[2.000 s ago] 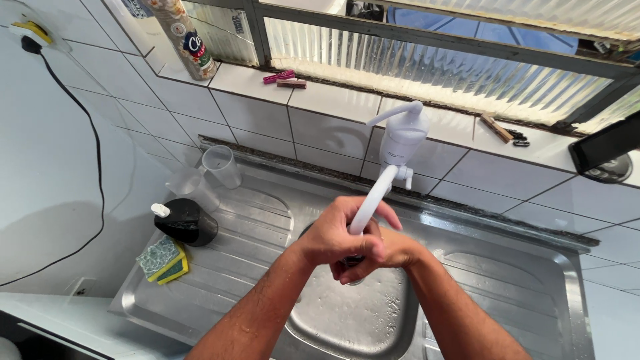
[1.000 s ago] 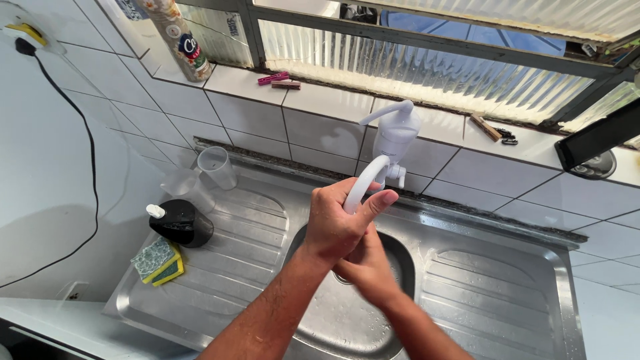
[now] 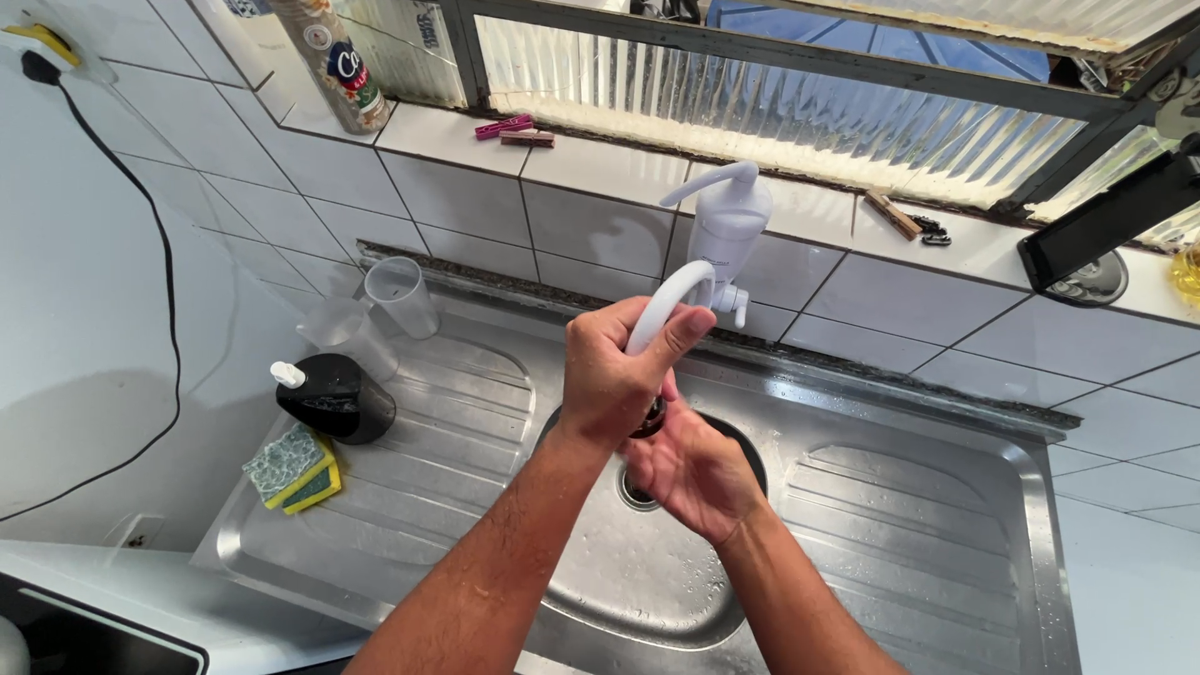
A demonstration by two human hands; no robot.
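My left hand (image 3: 609, 375) is curled by the end of the white curved tap spout (image 3: 670, 298), its thumb against the spout. Below its fingers shows part of a small dark brown, shiny, round object (image 3: 649, 419), which this hand seems to hold. My right hand (image 3: 698, 469) is turned palm up just below and to the right, its fingertips beside the object and partly hidden. Both hands are over the steel sink basin (image 3: 647, 600), above the drain (image 3: 639, 492). The spout comes from a white wall-mounted tap with a filter body (image 3: 729, 220).
On the left drainboard (image 3: 450, 450) stand two translucent plastic cups (image 3: 403, 298), a black dispenser with a white pump (image 3: 342, 398) and sponges (image 3: 295, 469). Clothespins (image 3: 506, 127), a printed canister (image 3: 337, 70) and a black stand (image 3: 1106, 220) are on the tiled sill.
Two seconds ago both hands were close together under the spout. My left hand has risen beside the spout, and my right hand has turned palm up below it.
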